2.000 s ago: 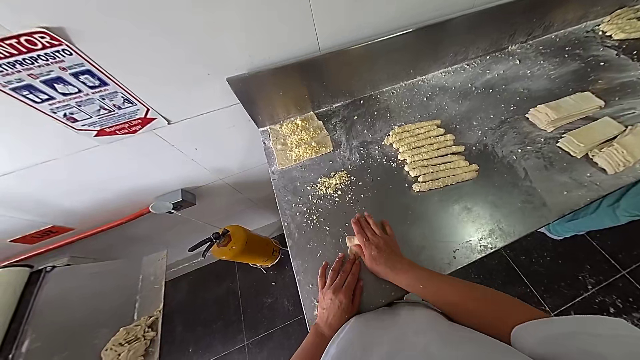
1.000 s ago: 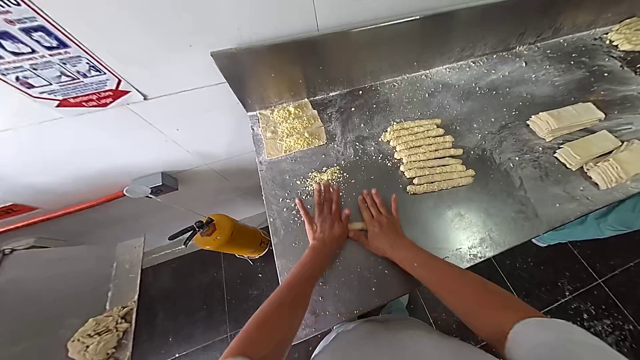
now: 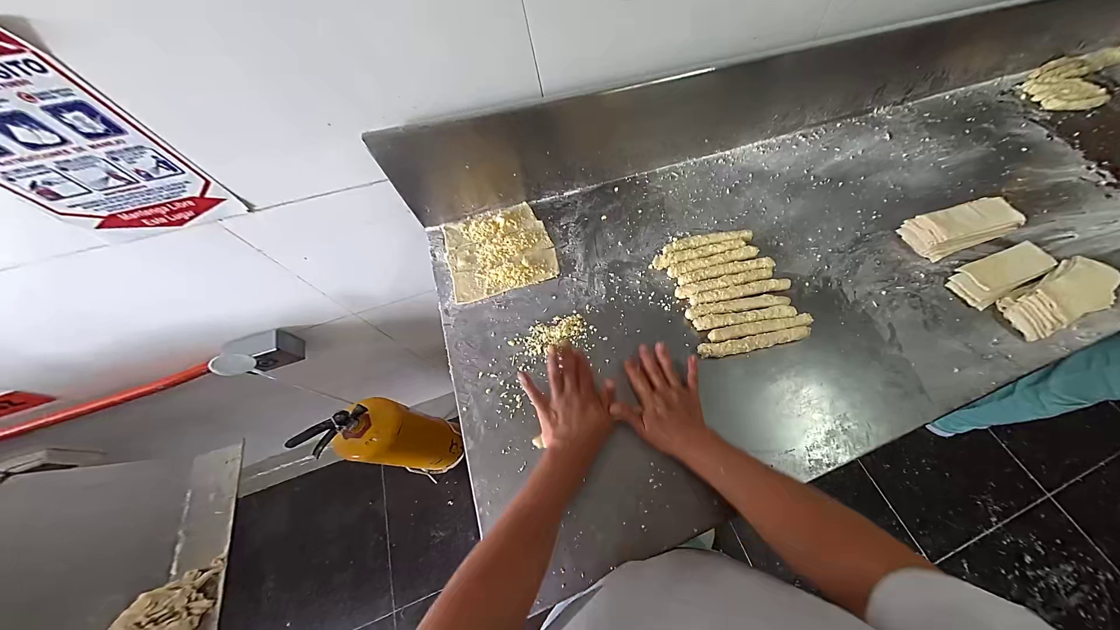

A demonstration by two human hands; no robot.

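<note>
My left hand (image 3: 575,409) lies palm down near the left end of the steel table, its fingertips at a pile of grated cheese-like crumbs (image 3: 558,332). A small end of dough (image 3: 538,442) shows at its wrist side; the rest is hidden under the hand. Beside it, my right hand (image 3: 663,398) is spread palm down, thumb close to the left; whether dough is under it cannot be told. Several coated dough sticks (image 3: 739,293) lie in a row to the right. Behind the crumbs, a flat dough sheet (image 3: 501,254) is topped with the same crumbs.
Stacks of dough strips (image 3: 962,227) and more dough sticks (image 3: 1063,85) are further right on the steel table (image 3: 840,350). A metal backsplash (image 3: 612,131) runs behind. A yellow fire extinguisher (image 3: 398,435) stands left. Dough scraps (image 3: 175,604) are lower left. A person's teal-clad leg (image 3: 1032,394) shows at right.
Both hands have moved forward on the table since the earliest frame. The dough piece seen between them one second ago is now mostly hidden. The coated sticks have stayed in place.
</note>
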